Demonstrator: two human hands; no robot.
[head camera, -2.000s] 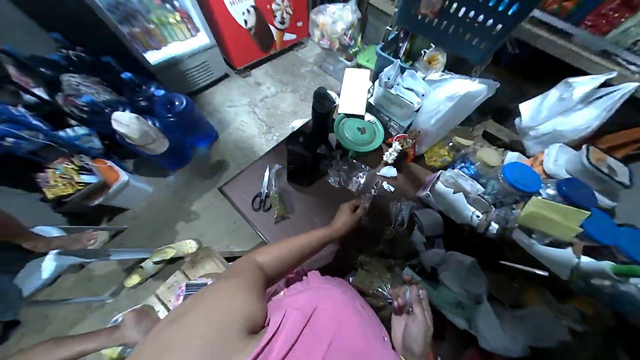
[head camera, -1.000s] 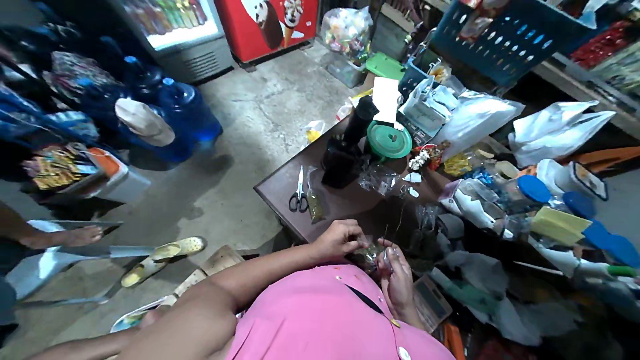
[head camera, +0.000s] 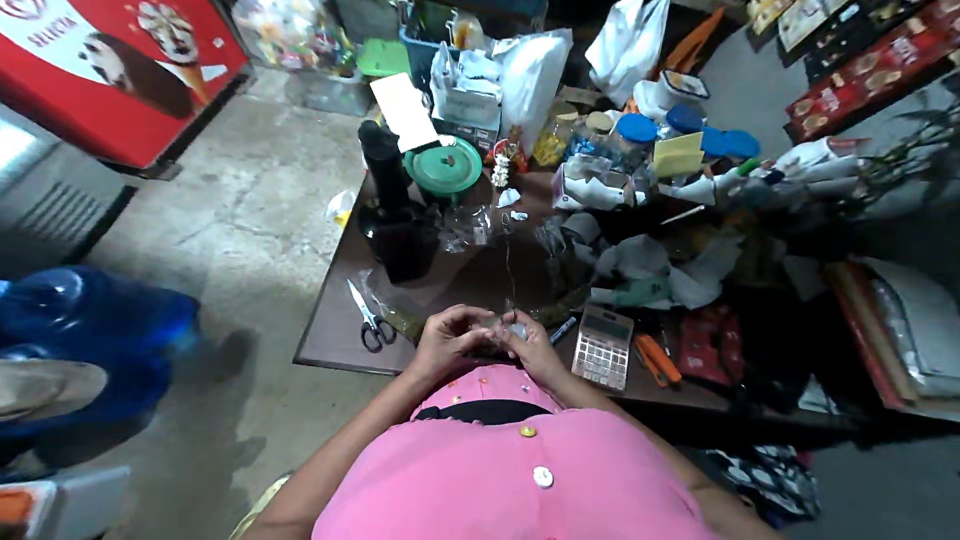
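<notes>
My left hand (head camera: 452, 339) and my right hand (head camera: 527, 346) meet at the front edge of the brown table (head camera: 337, 330). Between their fingers is a small clear plastic piece (head camera: 517, 330), partly hidden; what it contains cannot be told. Scissors with dark handles (head camera: 370, 319) lie left of my left hand, beside a clear bag with greenish-brown contents (head camera: 401, 321). A marker pen (head camera: 562, 330) and a calculator (head camera: 603, 346) lie right of my right hand. A thin string or wire (head camera: 510, 270) runs back across the table from near my fingers.
A black bottle-like object (head camera: 386, 165) and a green lidded container (head camera: 442, 166) stand behind. An orange-handled tool (head camera: 658, 360) lies beyond the calculator. Blue-lidded jars (head camera: 636, 129), white plastic bags (head camera: 531, 82) and crumpled plastic (head camera: 637, 259) crowd the right and back. Blue water jugs (head camera: 90, 322) stand on the floor left.
My hands were apart two seconds ago, the left reaching over the table; they came together by one second ago and remain close. The view has turned to the right.
</notes>
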